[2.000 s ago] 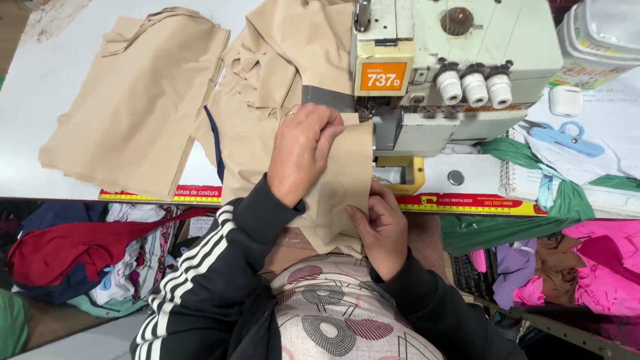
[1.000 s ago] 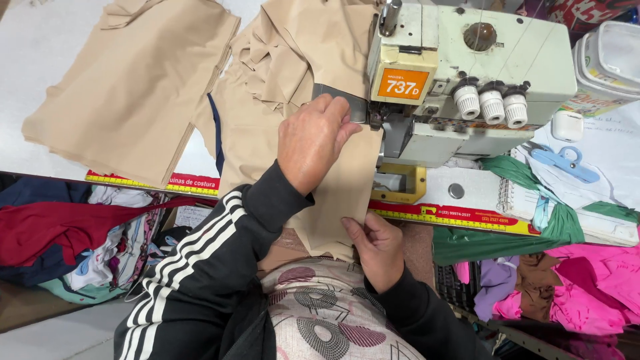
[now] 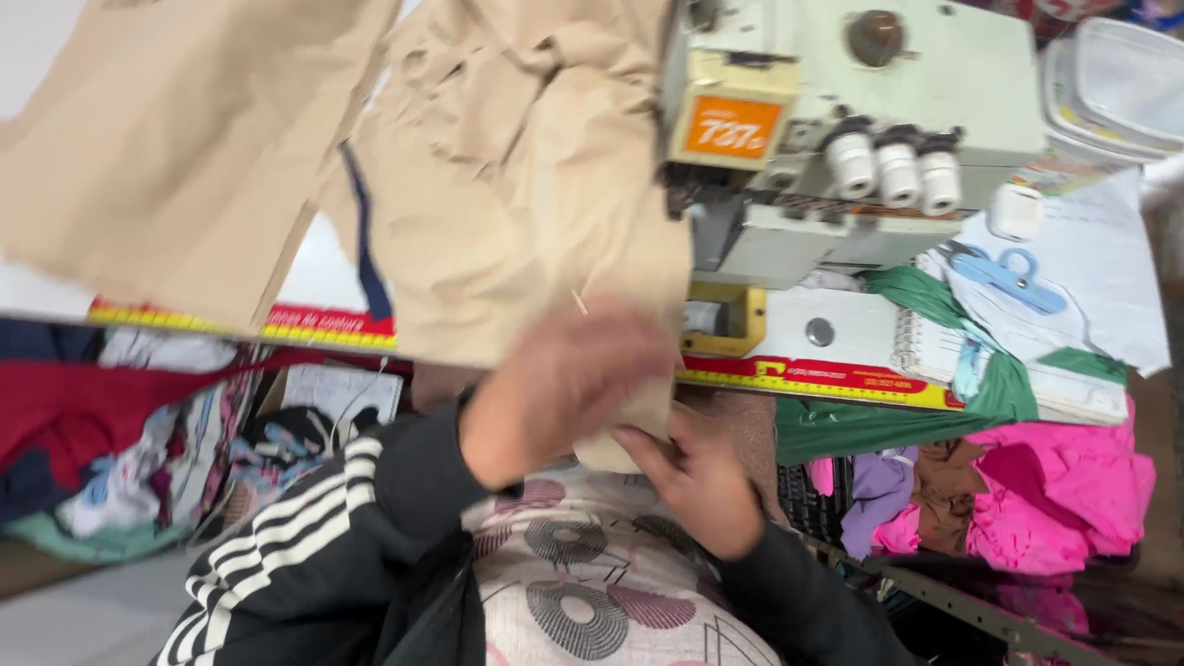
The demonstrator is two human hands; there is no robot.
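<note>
Beige fabric (image 3: 592, 213) lies on the table left of the overlock sewing machine (image 3: 860, 120) and hangs over the front edge. My left hand (image 3: 583, 370), blurred by motion, is over its lower part; whether its fingers grip the cloth cannot be told. My right hand (image 3: 694, 472) is just below and to the right, its thumb and fingers closed on the lower edge of the fabric near my lap. Another beige fabric panel (image 3: 176, 157) lies flat at the left. A narrow dark blue strip (image 3: 367, 240) lies between the two.
Light blue scissors (image 3: 1013, 277), a spiral notebook (image 3: 911, 338) and green cloth (image 3: 999, 388) lie at the right. Plastic tubs (image 3: 1124, 83) stand behind them. A yellow tape measure (image 3: 823, 384) runs along the table edge. Red cloth (image 3: 83, 407) and pink cloth (image 3: 1054, 490) are below the table.
My left hand has moved from the fabric beside the machine's presser area down towards my lap, close to my right hand. The dark grey piece beside the machine head no longer shows on the fabric.
</note>
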